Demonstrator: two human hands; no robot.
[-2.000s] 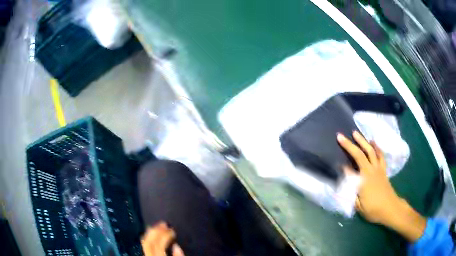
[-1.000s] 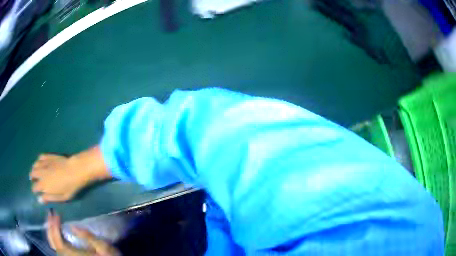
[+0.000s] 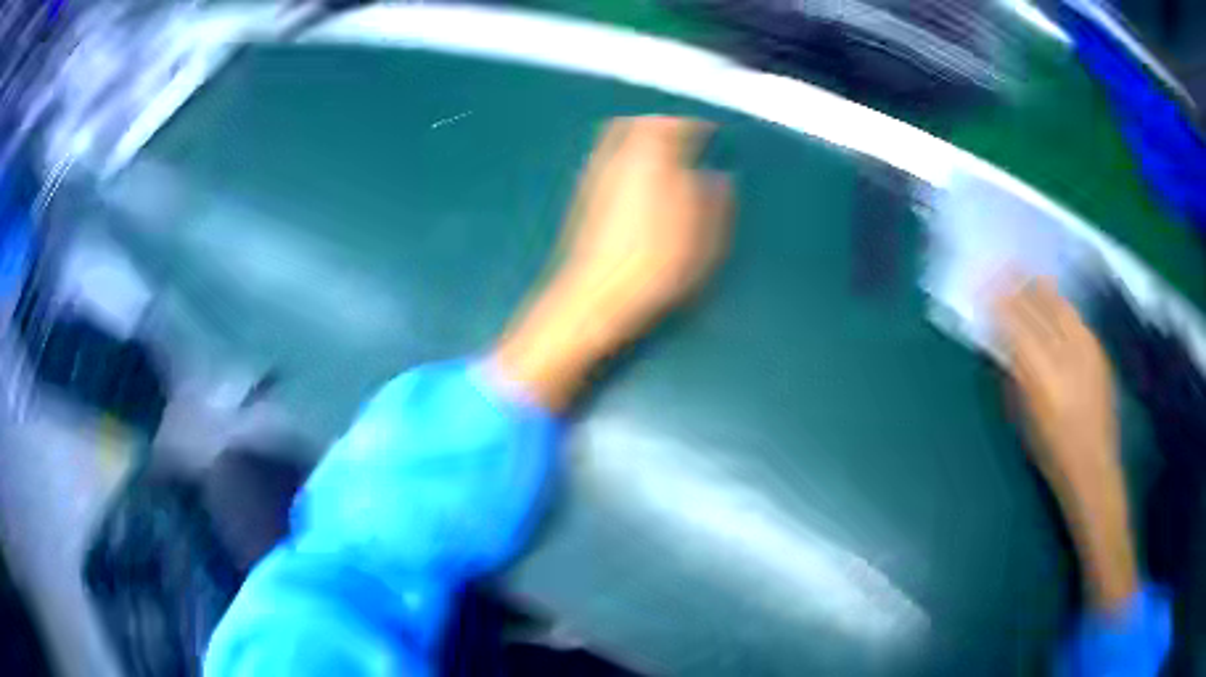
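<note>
The frame is strongly blurred. My left hand (image 3: 655, 218) is over the green mat near the white edge strip, fingers curled; I cannot tell if it holds anything small. My right hand (image 3: 1051, 337) is at the right, its fingertips at the lower edge of a flat silver-white piece (image 3: 972, 245), possibly a metal plate; whether it grips it is unclear. A dark narrow piece (image 3: 876, 238) lies on the mat just left of the silver-white piece.
The green mat (image 3: 794, 397) is bounded by a curved white edge strip (image 3: 780, 103). Dark, blurred items lie beyond the strip and right of my right hand. A pale streak crosses the mat's near part. A dark crate-like shape (image 3: 159, 569) shows at the lower left.
The view has swung. My left hand has moved from the near bench edge out over the mat. My right hand now reaches the silver-white piece. The black housing on white wrap, seen earliest, is out of view.
</note>
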